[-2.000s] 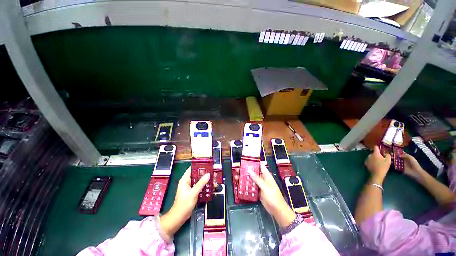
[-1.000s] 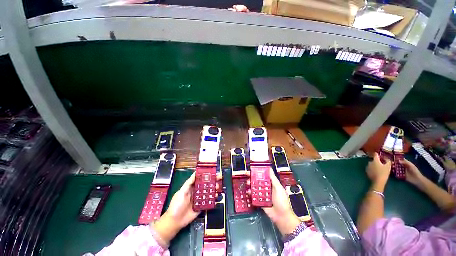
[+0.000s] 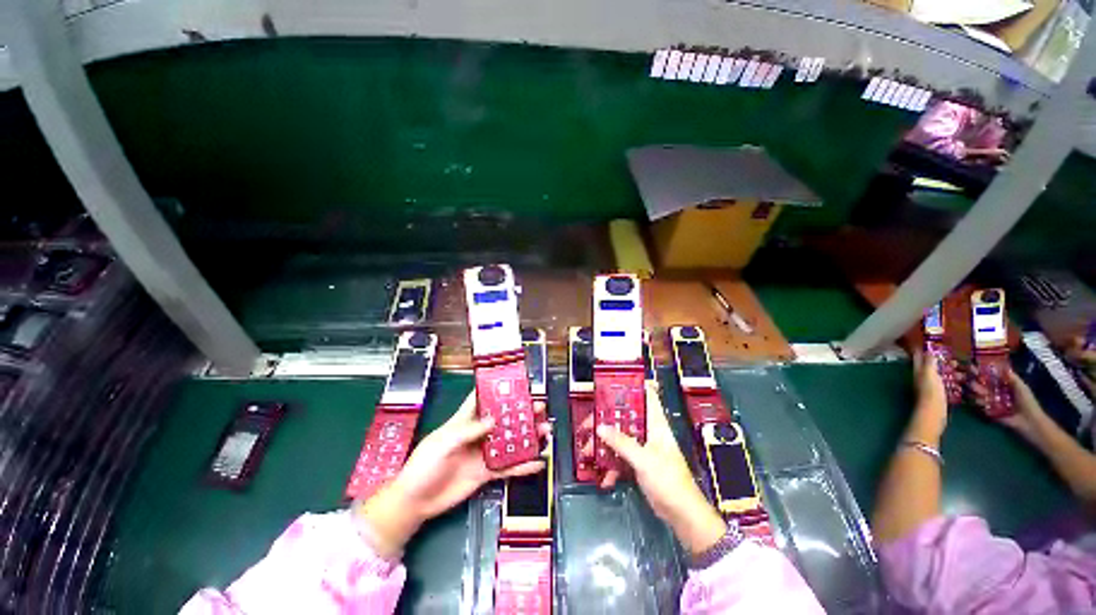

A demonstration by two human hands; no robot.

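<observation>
My left hand (image 3: 451,454) holds an open red flip phone (image 3: 504,415) upright, keypad half low, its display lit white and blue. My right hand (image 3: 655,457) holds a second open red flip phone (image 3: 618,318) beside it, the thumb on the keypad, its display also lit. Both phones are above a clear blister tray (image 3: 597,547). Several open flip phones with dark displays lie in and around the tray, one (image 3: 525,511) below my left hand, another (image 3: 730,466) right of my right hand. Parts of those behind my hands are hidden.
An open flip phone (image 3: 394,415) and a closed handset (image 3: 248,445) lie left on the green mat. Stacked loaded trays (image 3: 60,396) stand far left. A yellow box (image 3: 712,234) stands behind. Grey posts (image 3: 126,204) flank the bench. Another person's hands (image 3: 929,396) hold phones at right.
The view has shifted. Both held phones stay in my hands, and their displays now show two blue bands. My right thumb has moved onto the keypad. The neighbour's two phones are now farther apart.
</observation>
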